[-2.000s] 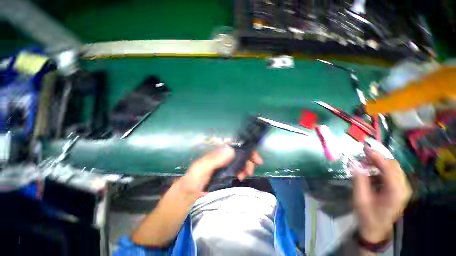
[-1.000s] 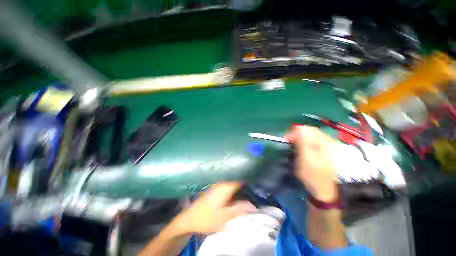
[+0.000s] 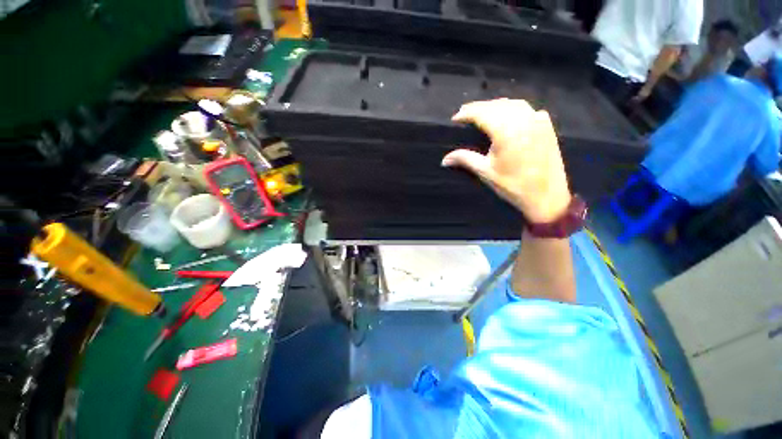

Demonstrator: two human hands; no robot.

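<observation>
My right hand [image 3: 514, 154] is raised over a stack of black trays [image 3: 394, 163], fingers and thumb apart, with nothing in it. A dark red band is on the wrist. The top tray has shallow compartments that look empty. Whether the fingertips touch the tray cannot be told. My left hand is out of the picture, and the phone body is not in view.
On the green mat [image 3: 111, 369] at left lie a yellow-orange screwdriver [image 3: 99, 270], red-edged multimeter [image 3: 242, 193], white cup [image 3: 201, 220], red-handled tool [image 3: 184, 313], pink-red tube [image 3: 207, 354] and tweezers [image 3: 171, 413]. People in blue [image 3: 707, 137] and white [image 3: 647, 34] are at right, with a cabinet [image 3: 729, 317].
The view has swung right from the mat to the black trays. My right hand has left the work area and is now open over them. My left hand has gone out of view.
</observation>
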